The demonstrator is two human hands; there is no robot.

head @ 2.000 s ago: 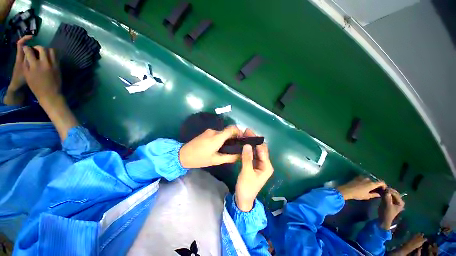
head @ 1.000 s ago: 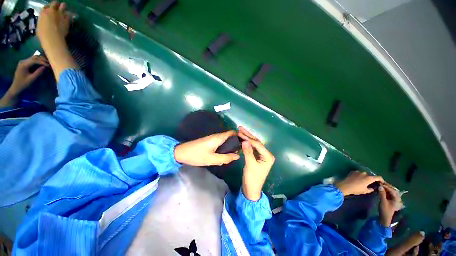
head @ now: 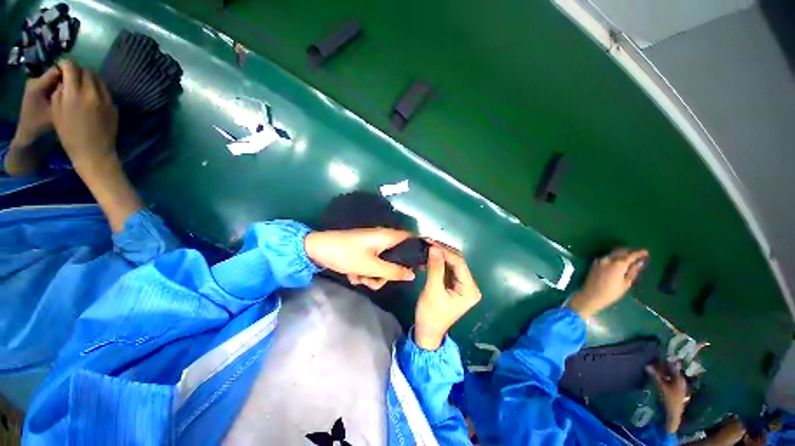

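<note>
My left hand [head: 362, 254] is bare and grips a dark flat piece [head: 405, 253] between thumb and fingers, in front of my chest. My right hand [head: 446, 287] pinches the right end of the same piece with thumb and fingertips. The fingers hide much of the piece, and I cannot tell if a second small part is in it. A pile of dark pieces [head: 356, 210] lies just beyond my left hand, partly covered by it.
Dark pieces [head: 411, 104] lie spaced out on the green strip [head: 488, 78] beyond. White scraps [head: 253, 140] and a small white rectangle [head: 395, 187] lie on the glossy surface. The left neighbour's hands are beside a ribbed dark fan [head: 142, 74]; the right neighbour's hand [head: 608, 280] reaches over the strip's edge.
The dark piece, earlier level and seen lengthwise, is now turned and more covered by my fingers. Pieces on the strip have shifted left and up. The right neighbour's hands have moved apart.
</note>
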